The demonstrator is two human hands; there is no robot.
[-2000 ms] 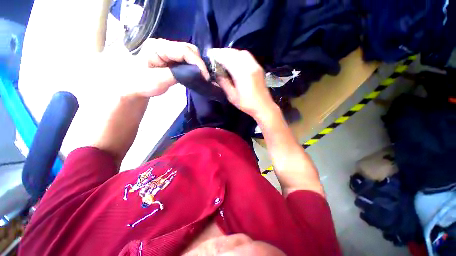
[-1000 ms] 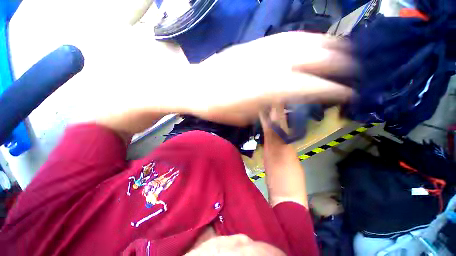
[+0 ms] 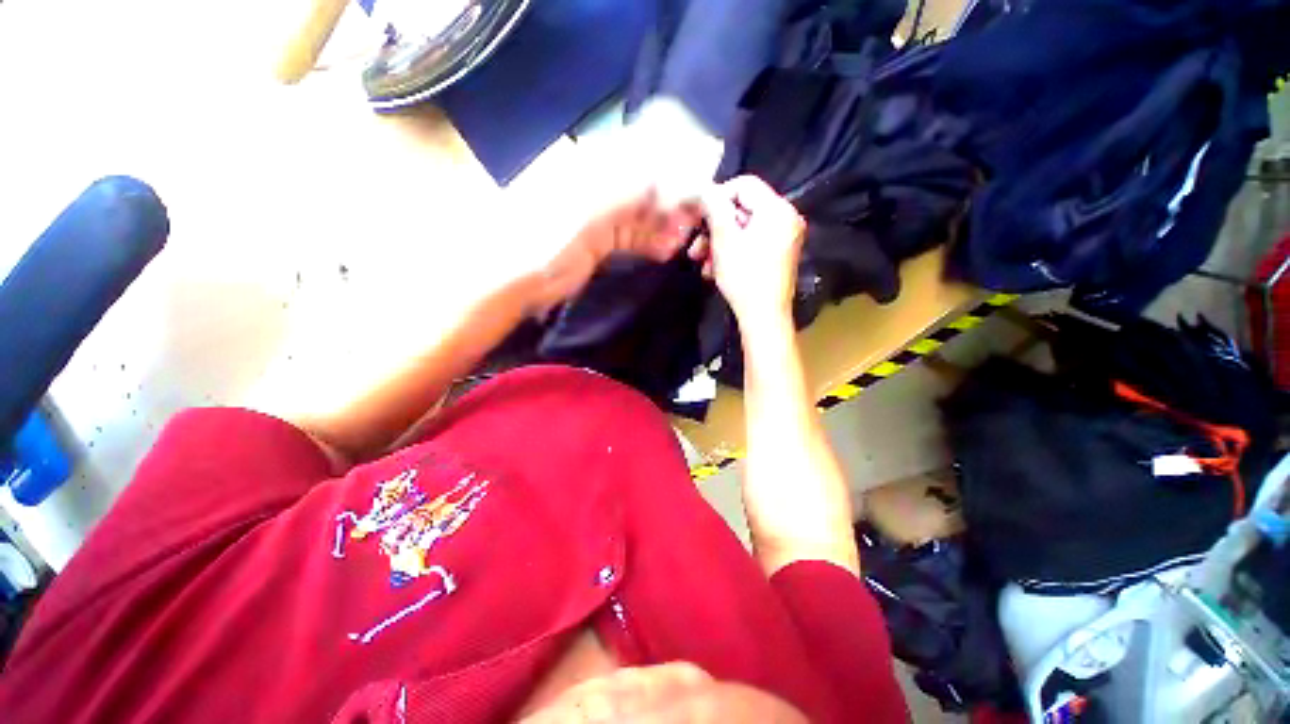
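Observation:
My left hand (image 3: pixel 637 238) and my right hand (image 3: pixel 760 243) are close together in front of my chest. Their fingertips pinch a small dark part of a navy garment (image 3: pixel 623 318) bunched under them. The fingers hide most of what is between them, and my left hand is slightly blurred. More dark garments (image 3: pixel 835 177) lie in folds just beyond my right hand. A small white tag (image 3: pixel 696 386) shows at the near edge of the cloth.
A padded sleeve board (image 3: pixel 85 283) stands at left over the white table (image 3: pixel 283 212). A metal-edged round item (image 3: pixel 446 50) lies beside a navy pad (image 3: pixel 545 85). Garments (image 3: pixel 1089 156) heap at right on a tan board (image 3: pixel 849 333). Bundles (image 3: pixel 1089 467) with orange ties lie lower right.
My left arm, stretched far right over the heap a second ago, has drawn back, and the left hand is now beside the right. My right hand has risen to meet it.

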